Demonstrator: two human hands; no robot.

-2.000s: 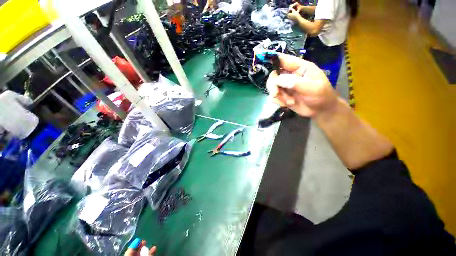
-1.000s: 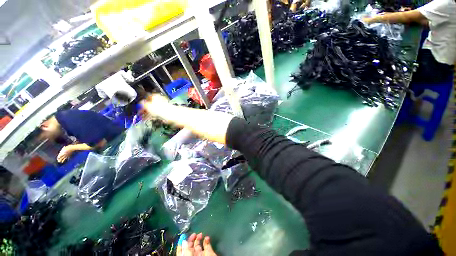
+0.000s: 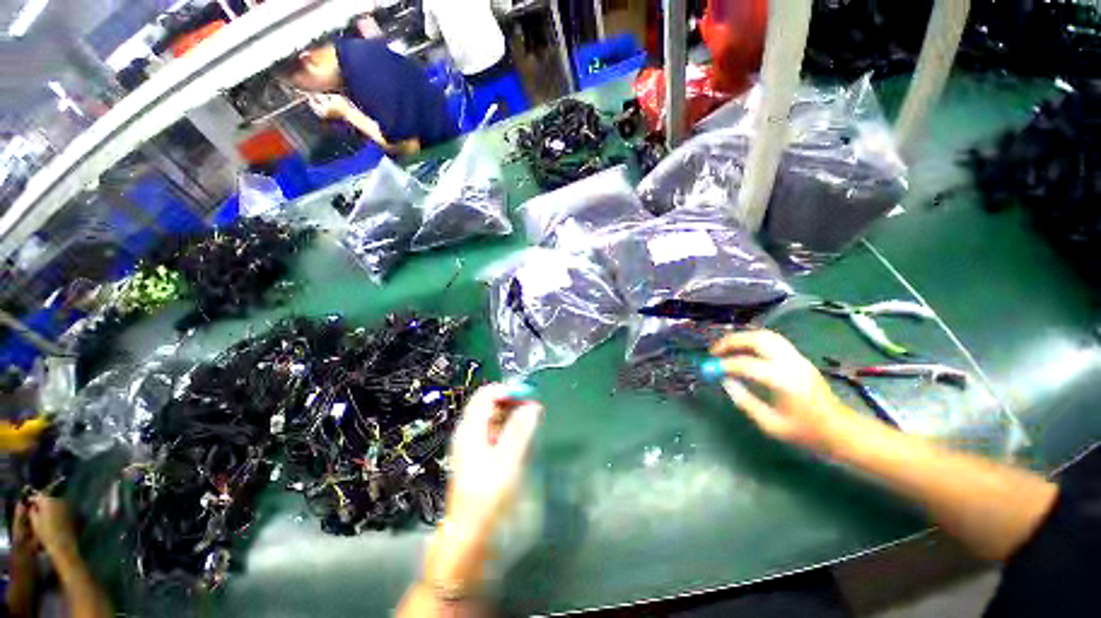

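Note:
My left hand is over the bench at centre, its fingers curled with a blue cot on one fingertip. The thumb is close to the fingers; I cannot tell if anything small is between them. My right hand is at the right edge of the pile of small black pieces, blue cot on a fingertip, fingers slightly apart, nothing seen in them. The red-and-blue-handled pliers and the green-and-white-handled pliers lie on the green mat, right of the bags.
Clear bags of black parts stand behind the small pieces. A large harness pile lies left of my left hand. White frame posts rise at the back. Another person's hands show at lower left; a person in dark blue is beyond.
The view has swung left. My right hand has come back from beyond the bags to the small black pieces; the unit it held at first no longer shows. My left hand has come further into view.

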